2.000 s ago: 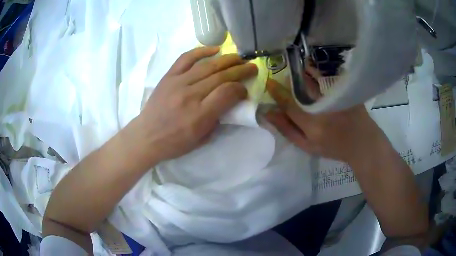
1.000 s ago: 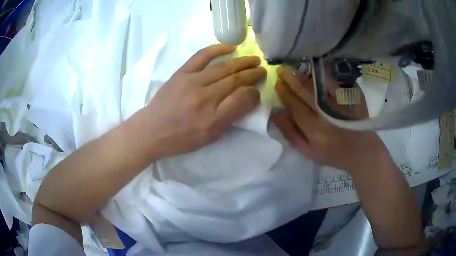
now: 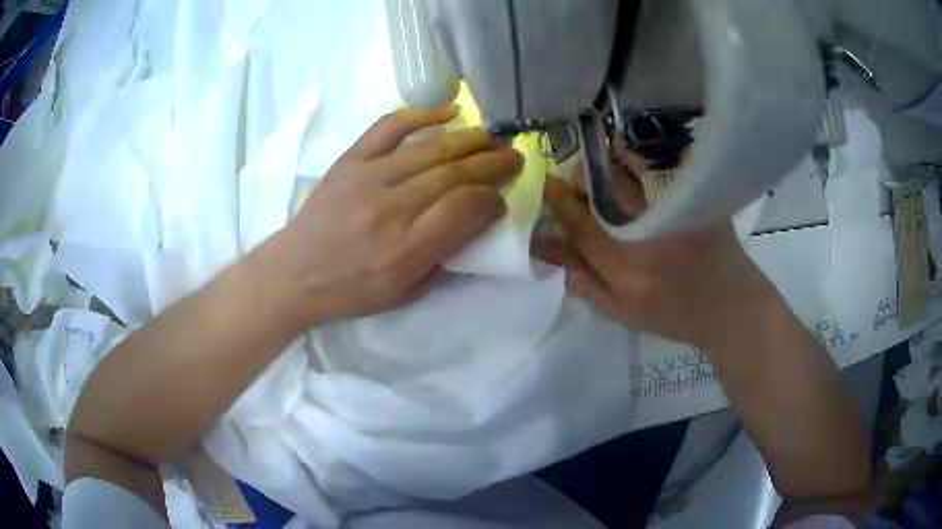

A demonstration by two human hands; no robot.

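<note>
A white garment piece (image 3: 444,362) lies bunched under both hands and hangs over the table's front edge. My left hand (image 3: 387,222) rests flat on the cloth left of the needle area, fingers slightly spread. My right hand (image 3: 640,258) is on the cloth's right edge, thumb and fingers pinching it; its fingertips are partly behind the machine's parts. The sewing machine head (image 3: 558,52) is above the hands. Yellow light falls on the cloth by the presser foot area (image 3: 516,131). The needle itself cannot be made out.
A rounded white lamp tube (image 3: 421,62) hangs left of the head. White cloth (image 3: 196,124) is heaped at the left. A white strip (image 3: 859,207) and a brown ticket (image 3: 911,253) lie right. A ruler scale (image 3: 671,377) marks the front edge. Another ticket (image 3: 225,498) shows bottom left.
The view has shifted, so the machine head stands further left in the picture than one second ago. Both hands stay on the cloth beside the needle area, with little visible movement over it.
</note>
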